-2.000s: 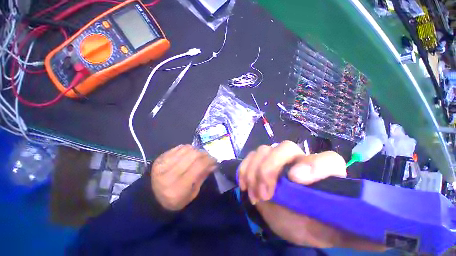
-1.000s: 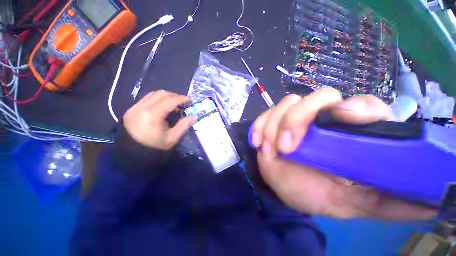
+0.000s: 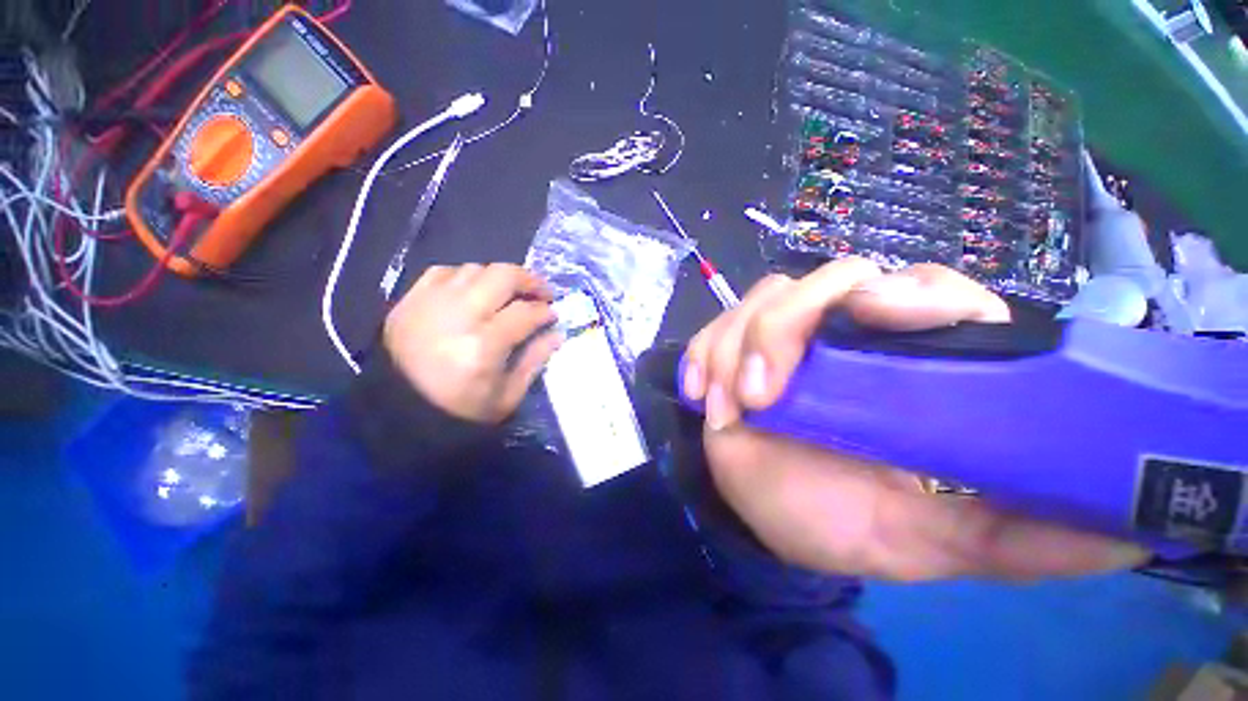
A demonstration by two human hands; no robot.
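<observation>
The flat white battery module (image 3: 597,414) lies tilted in front of me at the mat's near edge, with the small circuit board (image 3: 575,311) at its upper end. My left hand (image 3: 472,340) has thumb and fingertips at the board end; the fingers partly hide the board. The crinkled clear plastic bag (image 3: 612,269) lies just behind and under the module. My right hand (image 3: 835,411) is wrapped around the purple-blue hot air gun (image 3: 972,431), whose front end points left toward the module. The gun's nozzle is dark and hard to make out.
An orange multimeter (image 3: 260,144) with red leads lies at upper left, beside tangled white cables (image 3: 55,274). A white USB cable (image 3: 359,226), tweezers (image 3: 422,219), solder wire (image 3: 619,156) and a small screwdriver (image 3: 701,258) lie behind the bag. A component tray (image 3: 938,158) is at right.
Since two seconds ago, the gun's front end has moved right, off the module, uncovering the white body. My left hand has shifted up and left and now sits at the board end. The view has also shifted.
</observation>
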